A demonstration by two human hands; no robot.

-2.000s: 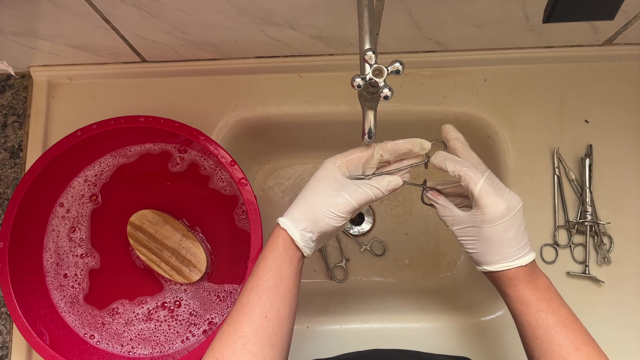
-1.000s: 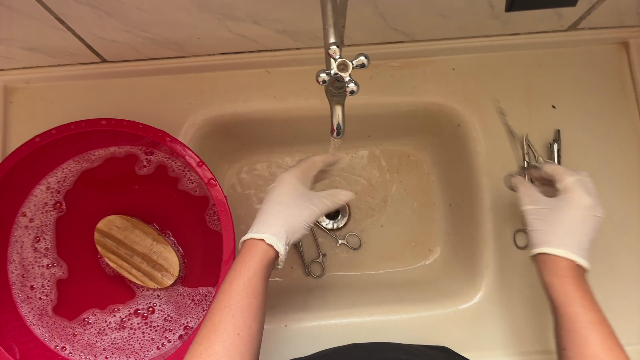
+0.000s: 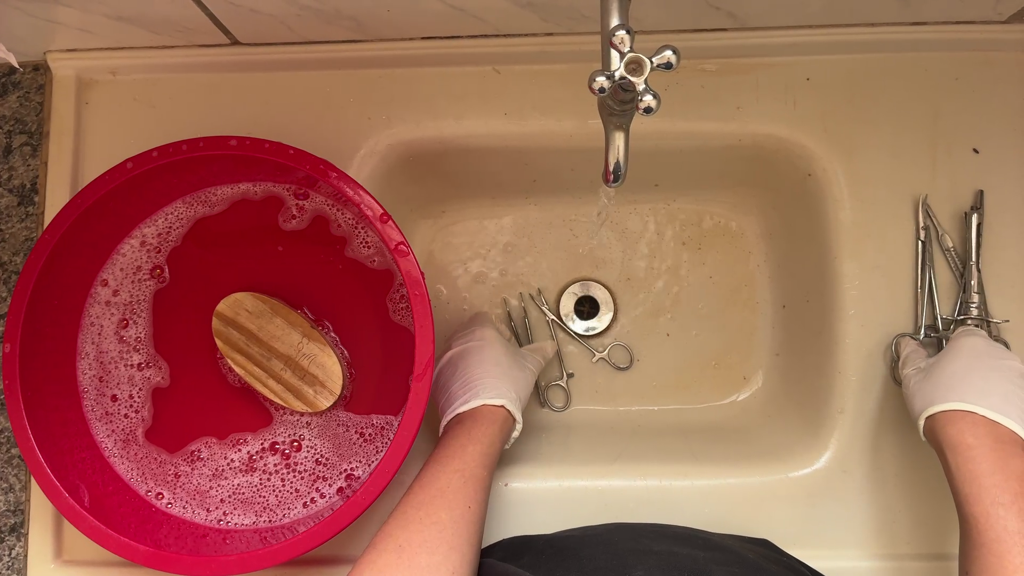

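Both hands wear pale disposable gloves. In the sink, my left hand [image 3: 490, 364] is closed around a slim metal instrument [image 3: 525, 318], whose two prongs point up past the fingers; its lower end shows beside the palm. Just right of it lies an open pair of ring-handled surgical clamps [image 3: 588, 344], left of the drain [image 3: 586, 307]. On the right ledge my right hand [image 3: 964, 368] touches the handles of a bunch of metal instruments [image 3: 972, 272], some ring-handled, lying with tips pointing away. The fingertips are hidden, so the grip is unclear.
A red plastic basin [image 3: 420, 336] of soapy water stands at the left, overlapping the sink's edge. A wooden-backed brush [image 3: 278, 352] floats in it. The chrome faucet [image 3: 616, 144] with a cross handle runs a thin stream into the beige sink [image 3: 680, 448].
Two seconds ago both hands held a ring-handled instrument over the sink. They have parted: my right hand has gone to the instruments on the right ledge, my left down beside the clamps.
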